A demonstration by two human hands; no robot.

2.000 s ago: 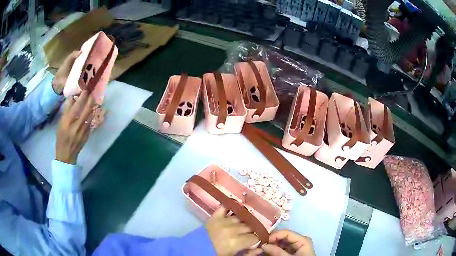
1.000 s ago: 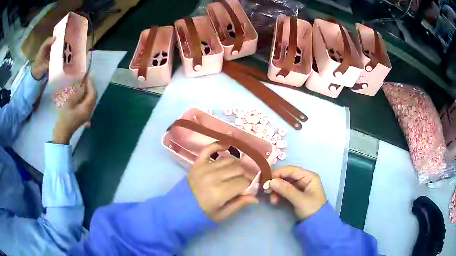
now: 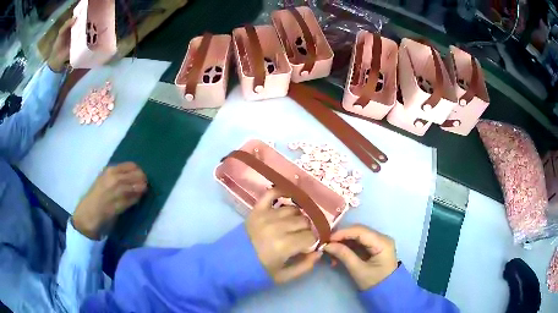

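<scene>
A pink box [image 3: 245, 183] lies on the white sheet in front of me, with a brown strap [image 3: 275, 177] arched over it lengthwise. My left hand [image 3: 284, 235] grips the box's near right end, its fingers reaching over the wall. My right hand [image 3: 361, 250] pinches a small pale fastener [image 3: 322, 247] at the near end of the strap, against the outside of the box. The fingertips of both hands meet there and partly hide the fastener. A pile of loose pink fasteners [image 3: 327, 165] lies behind the box.
Spare brown straps [image 3: 336, 125] lie behind the pile. Several strapped pink boxes [image 3: 205, 92] stand at the back. A bag of fasteners [image 3: 515, 177] and a black curved object [image 3: 522, 284] are at the right. A co-worker's hand [image 3: 110, 198] is at the left, the other holding a pink box [image 3: 92, 36].
My view has shifted. My right hand has brought the fastener from beside the strap end in against the box. The co-worker's nearer hand has moved down, away from their box.
</scene>
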